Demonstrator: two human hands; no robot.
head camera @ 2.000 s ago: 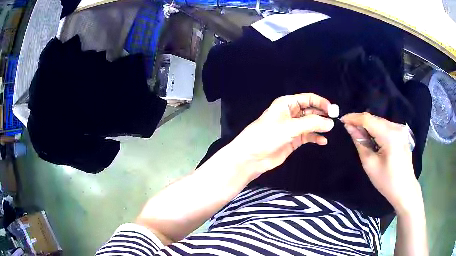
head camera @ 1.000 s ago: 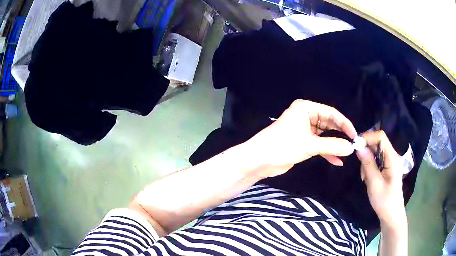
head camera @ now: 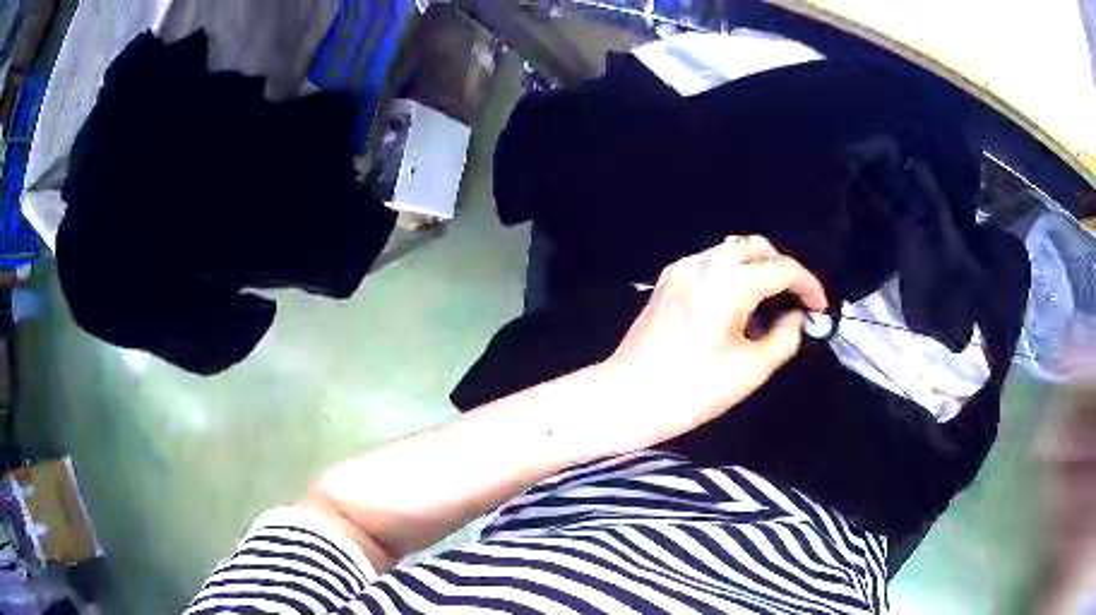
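Observation:
A large black garment lies over the lap, its folds hard to make out. My left hand pinches a bit of the black garment. A small white disc, perhaps a button, sits at its fingertips. A fine dark thread runs from the disc to the right across a white cloth patch. My right hand is blurred and cut off at the right edge; its fingers and anything in them cannot be made out. No needle can be seen.
Another black garment hangs at the left beside a white box. The pale table edge curves across the top right. A mesh basket stands at the right, partly behind the blurred hand. A cardboard box is at lower left.
My right hand has moved away from the left fingertips to the right edge, and a stretched thread now shows. More white cloth is uncovered. My left hand still pinches near the disc.

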